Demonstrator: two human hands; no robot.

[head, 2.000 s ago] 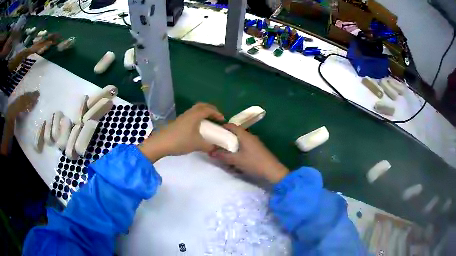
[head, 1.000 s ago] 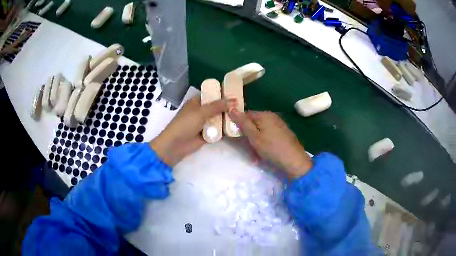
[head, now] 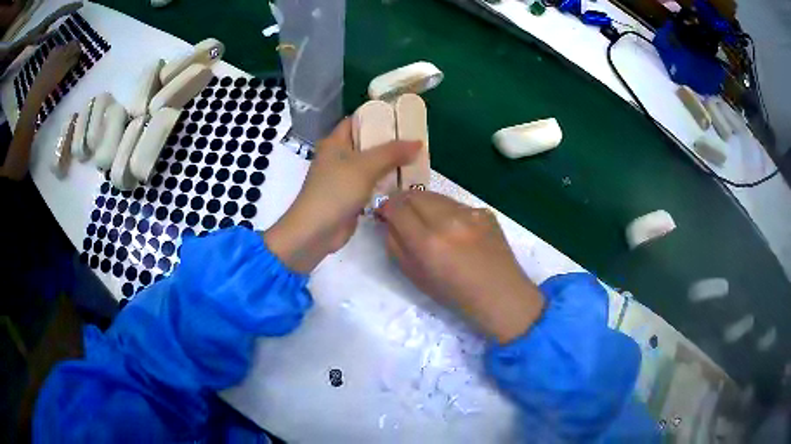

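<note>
My left hand (head: 334, 195) holds two cream device housings side by side, the left one (head: 375, 130) and the right one (head: 411, 126), with the thumb across their faces. My right hand (head: 455, 247) is at their lower ends, fingertips pinched together at the left housing's end; whether a small piece is between them is hidden. A small dark marked patch (head: 417, 187) shows at the right housing's lower end. Small clear pieces (head: 425, 347) lie loosely heaped on the white table (head: 286, 381) below my hands.
Several housings (head: 156, 143) lie at left beside a sheet of black dots (head: 217, 173). A grey post (head: 314, 69) stands at the green belt (head: 468, 87), which carries more housings (head: 529, 138). Another person's hand (head: 56, 65) is far left. A small dark tab (head: 336, 377) lies on the table.
My right fingertips have moved from the right housing to the left housing's lower end. The bright glare at the housing ends is gone and dark marks show. The view has shifted slightly.
</note>
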